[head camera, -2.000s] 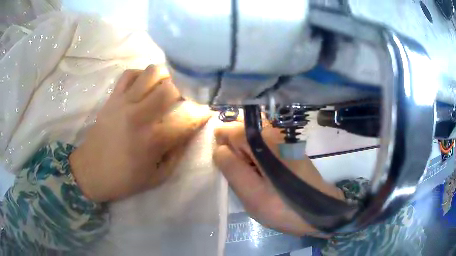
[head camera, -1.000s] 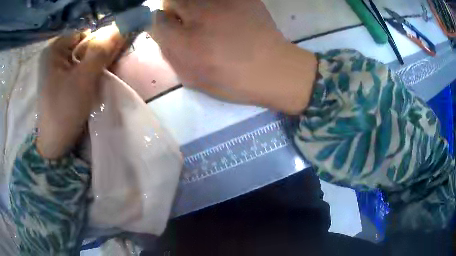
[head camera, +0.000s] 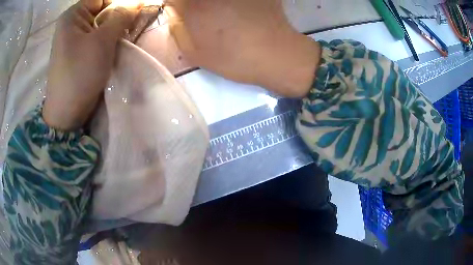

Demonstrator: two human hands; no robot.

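Observation:
The sheer beige-pink garment fabric (head camera: 155, 124) with shiny specks hangs from my left hand over the table's front edge. Its narrow bound edge runs down the right side of the fold. My left hand (head camera: 83, 62) pinches the fabric near the bright light at the top left. My right hand (head camera: 244, 44) is beside it to the right, across the table. Its fingers are cut off or lost in glare at the top edge, so its grip is hidden. A small dark thin part shows between the hands; I cannot tell what it is.
A green-handled tool (head camera: 388, 19), dark tweezers (head camera: 404, 31) and thread snips (head camera: 428, 35) lie at the top right. Ruler tape (head camera: 251, 142) runs along the grey table edge. Blue baskets (head camera: 376, 209) show below and at right. My dark-covered lap (head camera: 259, 212) is below.
The view has dropped from the machine head to the table edge and lap. My right hand has left its place under the machine head. My left hand still pinches fabric, now with a fold hanging down.

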